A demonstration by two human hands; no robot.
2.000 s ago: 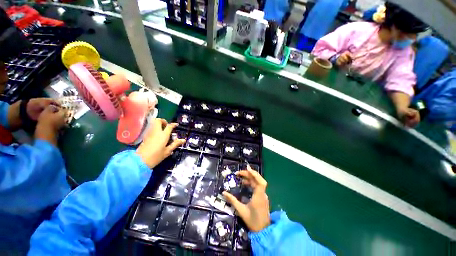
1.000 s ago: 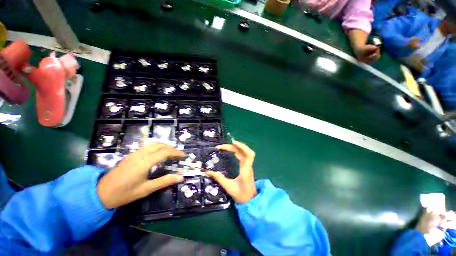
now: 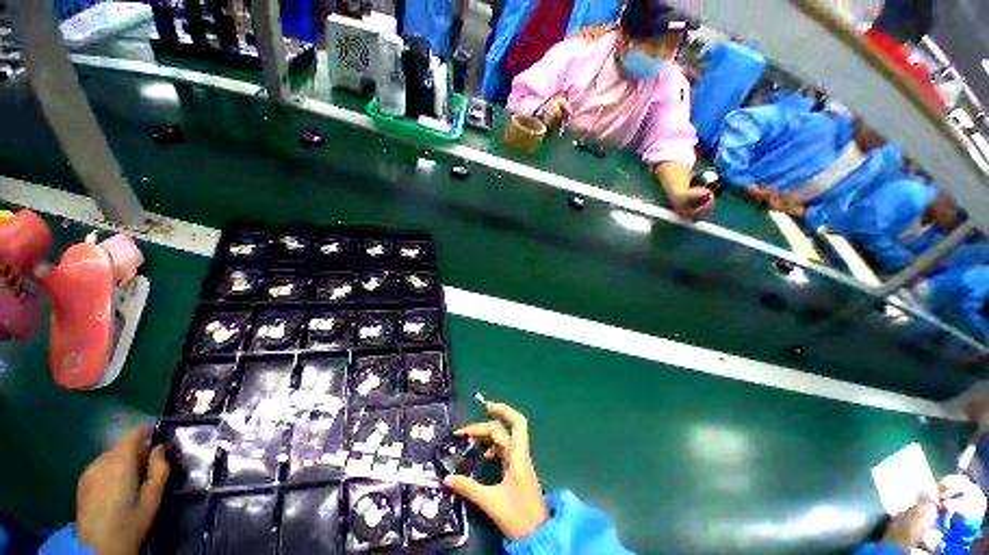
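The black blister tray (image 3: 253, 455) lies on the green bench. Its back rows and right columns hold round black units (image 3: 221, 332); several front-left pockets are empty. A clear liner sheet (image 3: 315, 421) with small white pieces lies across the middle pockets. My right hand (image 3: 501, 470) holds a round black unit (image 3: 464, 456) between thumb and fingers at the tray's right edge, with a tiny white piece near the raised fingertip. My left hand (image 3: 121, 494) is at the tray's front left edge, blurred; whether its fingers grip the edge is unclear.
A coral-pink fan (image 3: 85, 314) stands left of the tray. The white rail (image 3: 586, 338) runs behind the tray, with the belt (image 3: 380, 201) and loose units beyond. Across it are a green bin (image 3: 418, 127), a tape roll (image 3: 525, 133) and workers. A person at right holds a white sheet (image 3: 903, 479).
My left hand has moved from above the liner sheet to the tray's left edge. My right hand now holds a unit beside the tray's right edge. The view has tilted up.
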